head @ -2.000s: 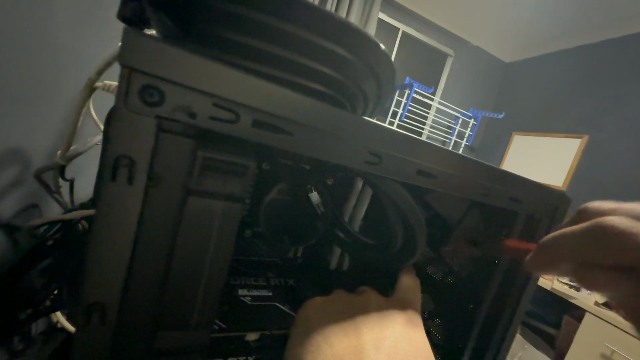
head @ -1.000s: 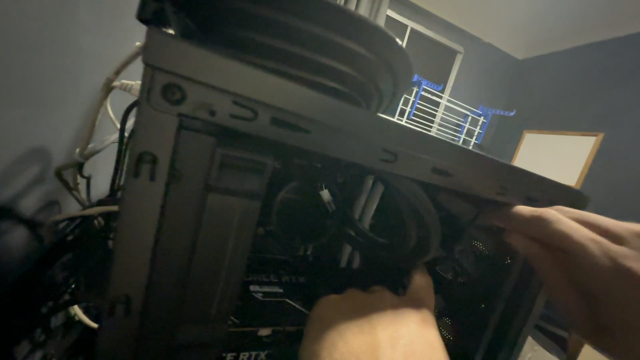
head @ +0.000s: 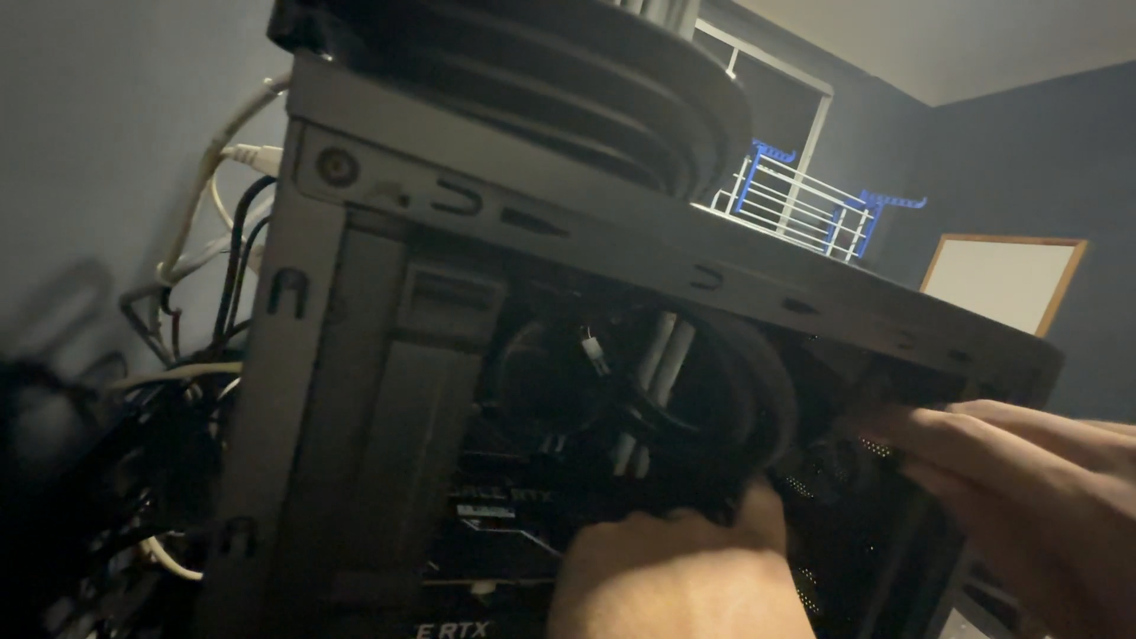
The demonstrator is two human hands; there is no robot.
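Observation:
An open-sided computer case [head: 550, 231] fills the middle, its inside dark. Within it are a curved black hose or thick cable [head: 772, 382], a small white connector [head: 593, 350], pale memory sticks [head: 667, 359] and a graphics card [head: 506, 519]. My left hand [head: 683, 577] reaches in from below with its thumb up near the lower end of the curved hose; its fingertips are hidden, and whether it grips anything does not show. My right hand [head: 1021, 479] reaches in from the right, fingertips in shadow near the front of the case. What it touches is hidden.
A coiled black hose or cable [head: 568, 89] lies on top of the case. White and black cables [head: 200, 213] hang behind it at the left, beside the wall. Farther back are a white and blue drying rack [head: 799, 209], a window and a wood-framed board [head: 1003, 280].
My right hand, at the right outside the case with a red-orange object two seconds ago, has moved left into the case. That object is no longer visible. My left hand stays low in the case.

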